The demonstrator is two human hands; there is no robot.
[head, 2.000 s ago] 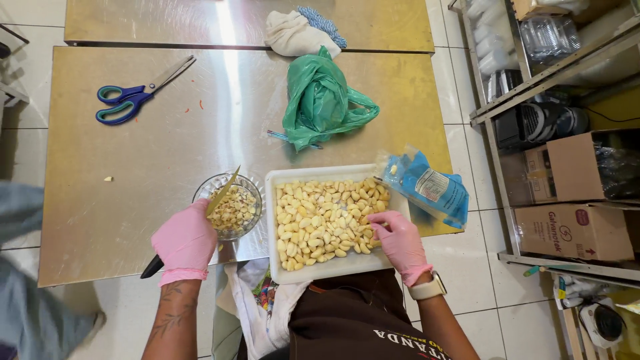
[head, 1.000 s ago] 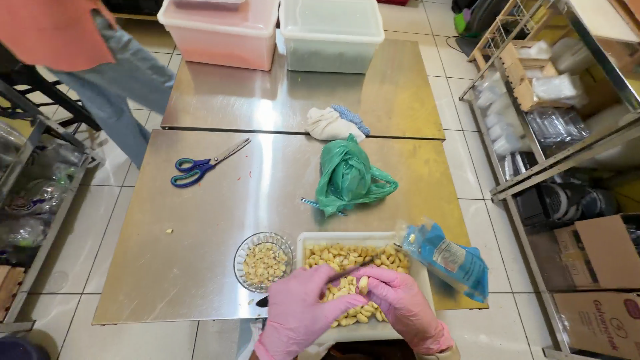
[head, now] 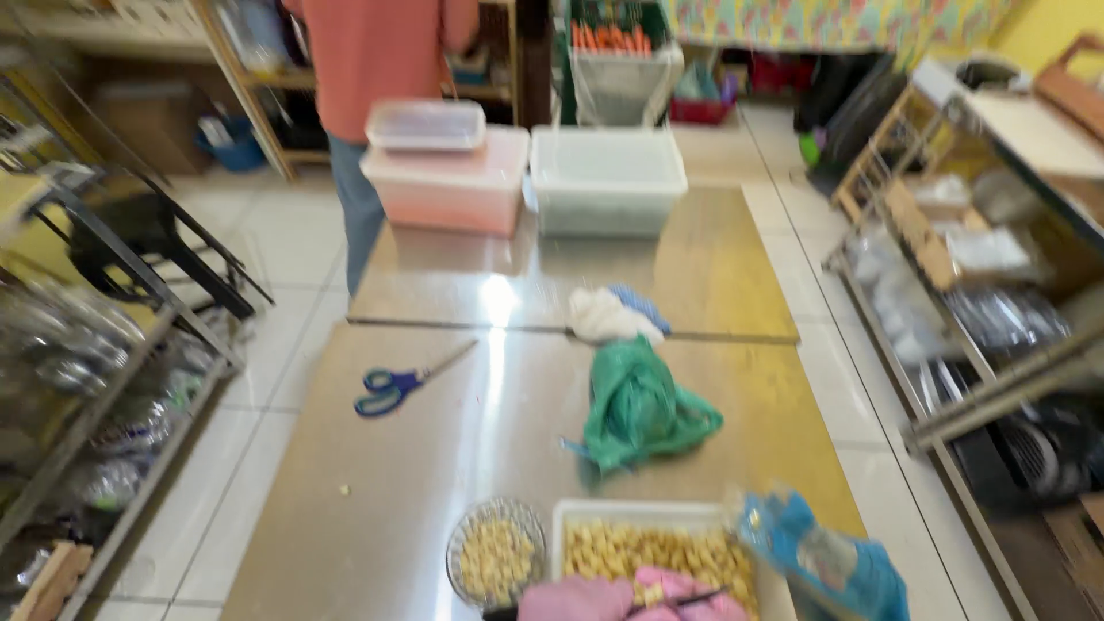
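Note:
At the bottom edge, my left hand [head: 576, 599] in a pink glove is closed on a knife, whose dark handle end and thin blade [head: 690, 598] show. Beside it my right hand [head: 690, 601], also pink-gloved, lies under the blade with a pale nut piece [head: 649, 593] at its fingers. Both are over the near part of a white tray [head: 638, 509] of peeled pale nuts [head: 660, 550]. Left of the tray stands a glass bowl [head: 454, 552] of chopped pieces [head: 496, 561]. A blue plastic packet [head: 828, 556] rests at the tray's right corner. The image is blurred.
Blue-handled scissors [head: 392, 390], a tied green plastic bag [head: 642, 405] and a white cloth [head: 604, 315] lie on the metal table [head: 397, 483]. Lidded tubs [head: 448, 185] stand at its far end, near a person [head: 379, 69]. Shelves flank both sides.
The view has tilted up strongly. Since two seconds ago, my left hand has moved from the bowl to the tray, and the two hands have come together there.

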